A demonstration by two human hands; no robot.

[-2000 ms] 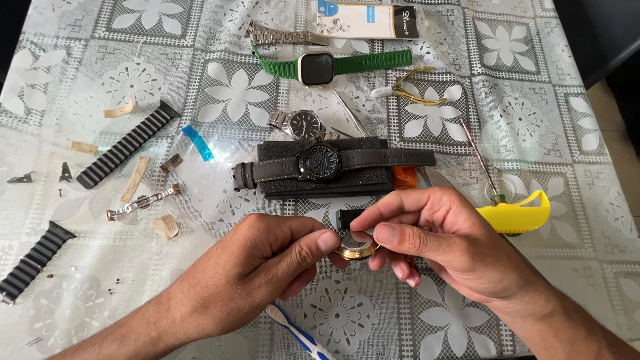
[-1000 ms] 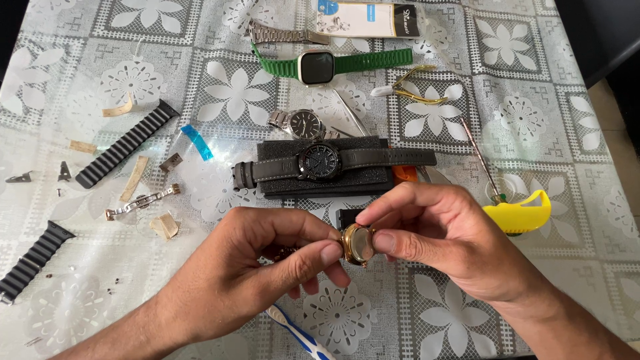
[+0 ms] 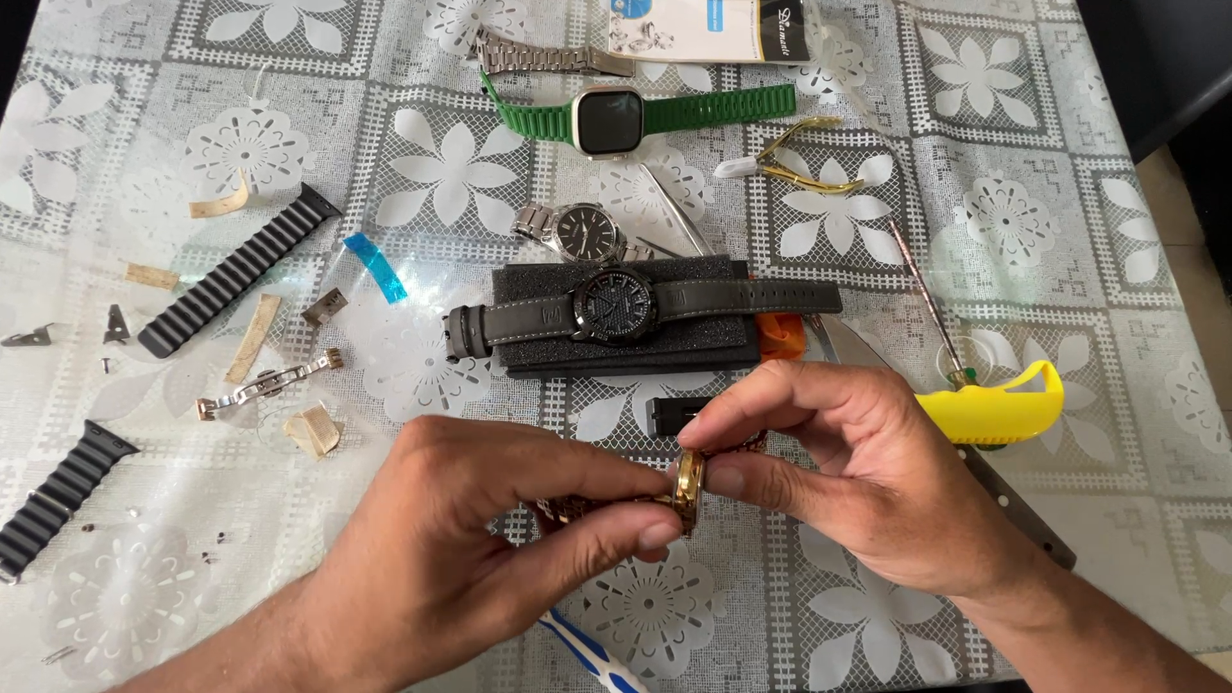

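My left hand (image 3: 481, 539) grips a gold-coloured wristwatch (image 3: 689, 486) by its case, with part of the metal bracelet under the fingers. The case is turned edge-on. At its other side, my right hand (image 3: 837, 462) pinches it between thumb and forefinger. Links of the bracelet show behind the right fingers. Just beyond the hands, a black watch with a leather strap (image 3: 616, 306) lies on a black foam block (image 3: 626, 366). A small black holder (image 3: 674, 416) is partly hidden by my right hand. A blue and white toothbrush handle (image 3: 592, 654) lies below the hands.
Farther back lie a steel watch (image 3: 584, 234), a green-banded smartwatch (image 3: 611, 122) and gold-handled nippers (image 3: 808, 173). A yellow-handled tool (image 3: 1001, 409) and a screwdriver (image 3: 924, 298) are at right. Black band pieces (image 3: 236, 274), a folding clasp (image 3: 268, 385) and tiny screws lie at left.
The watch has turned in my fingers: its flat round face showed a second ago, and now its case is edge-on. Both hands stay in about the same place.
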